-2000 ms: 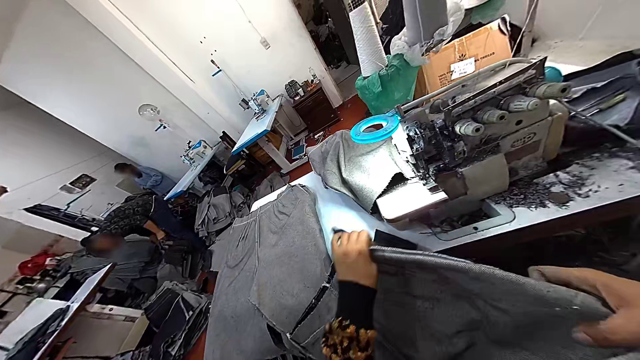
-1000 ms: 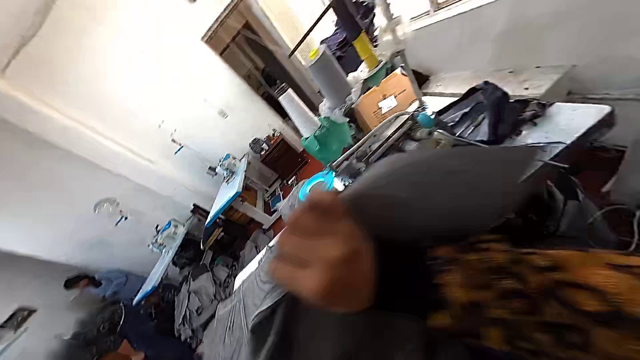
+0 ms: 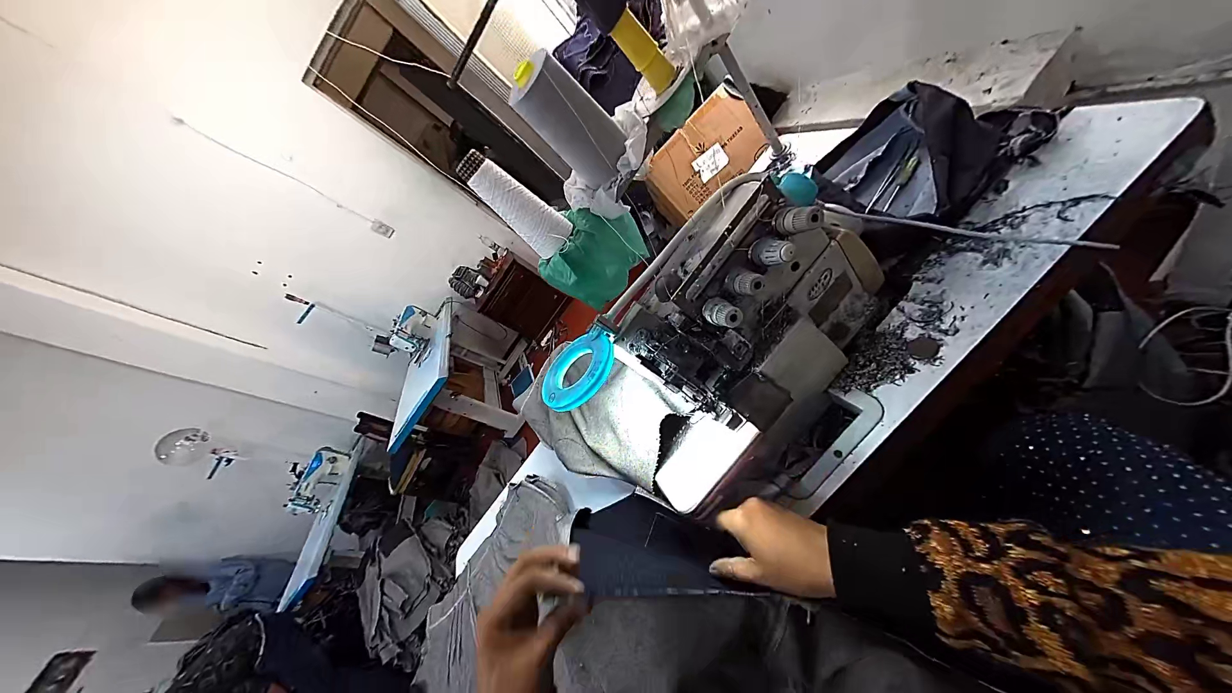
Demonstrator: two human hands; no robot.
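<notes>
My right hand (image 3: 782,551), in a black cuff and leopard-print sleeve, holds the right end of a dark blue fabric piece (image 3: 640,553), just below the overlock sewing machine (image 3: 770,318). At the left end of that piece is my left hand (image 3: 527,611), its fingers bent and blurred; whether it grips the cloth is unclear. Under both hands lies a grey denim garment (image 3: 674,645). A lit grey cloth (image 3: 606,423) rests beside the machine's white plate (image 3: 707,462), below a blue ring lamp (image 3: 578,372).
Lint covers part of the machine table (image 3: 1107,154), with dark cloth and tools (image 3: 914,164) at its back. Thread cones (image 3: 568,115) and a cardboard box (image 3: 707,154) stand behind. Grey garments (image 3: 409,577) are piled at left. Farther left is another person (image 3: 231,616).
The raised grey cloth that filled the foreground a second ago is down, and the dark blue piece shows between my hands. My left hand has come into view at lower left.
</notes>
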